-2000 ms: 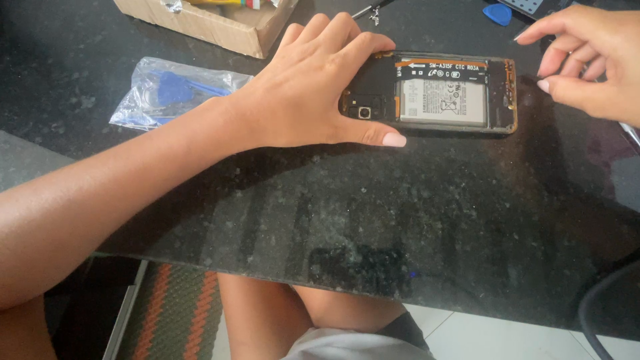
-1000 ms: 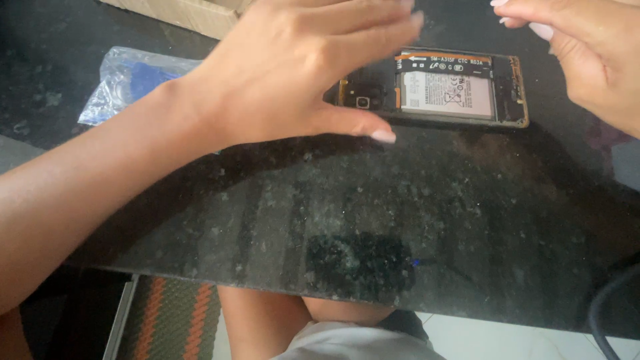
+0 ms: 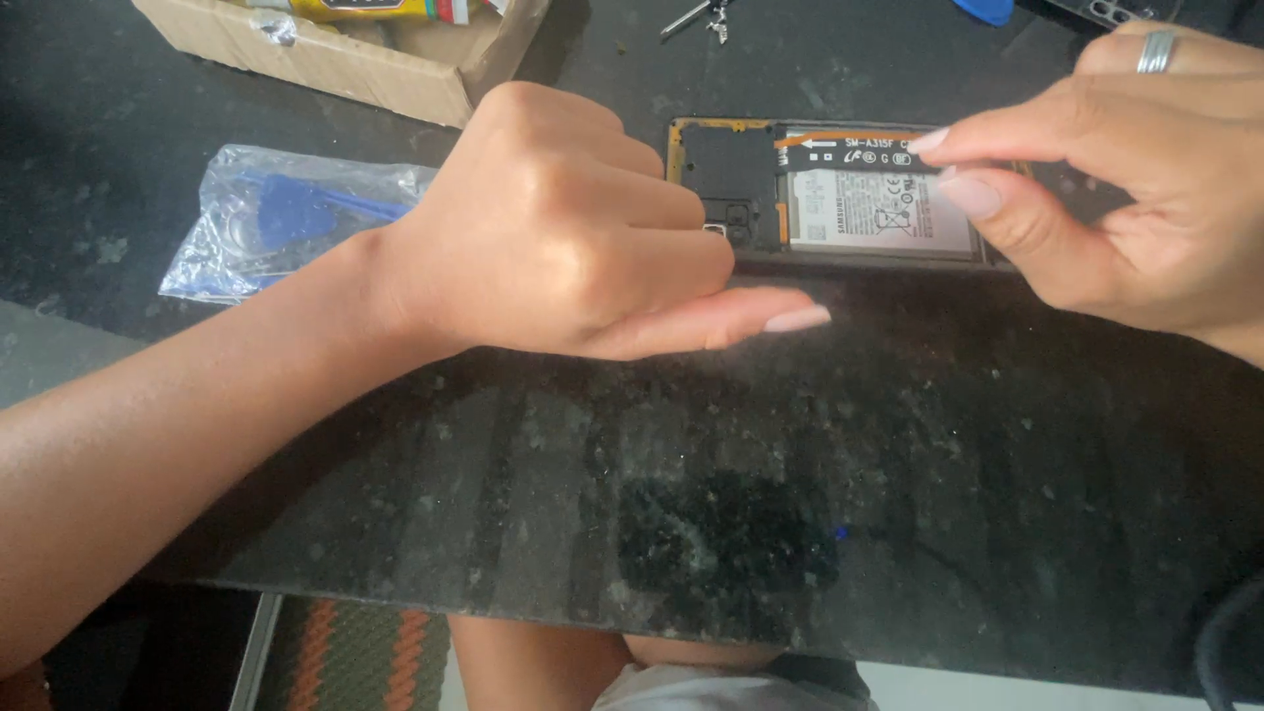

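Observation:
An opened smartphone [image 3: 731, 163] lies flat on the dark stone counter, its back off and its inside showing. Its battery [image 3: 879, 209] bears writing, and a black flex cable with an orange edge [image 3: 839, 148] runs above it. My left hand [image 3: 592, 232] is at the phone's left end, fingers curled under and thumb stretched out; what the curled fingers touch is hidden. Over the phone's right end is my right hand [image 3: 1096, 178], thumb and forefinger nearly together above the flex cable and battery. Whether anything is between those fingertips cannot be told.
A clear plastic bag [image 3: 316, 212] with blue tools lies left, partly behind my left wrist. Behind it stands a cardboard box [image 3: 326, 54] holding a yellow item. A small metal tool [image 3: 686, 20], a blue pick [image 3: 985, 10] and a dark device [image 3: 1106, 12] lie at the back.
The fingers of my left hand, spread a second ago, are now curled. My right hand has come down and left over the phone's right end.

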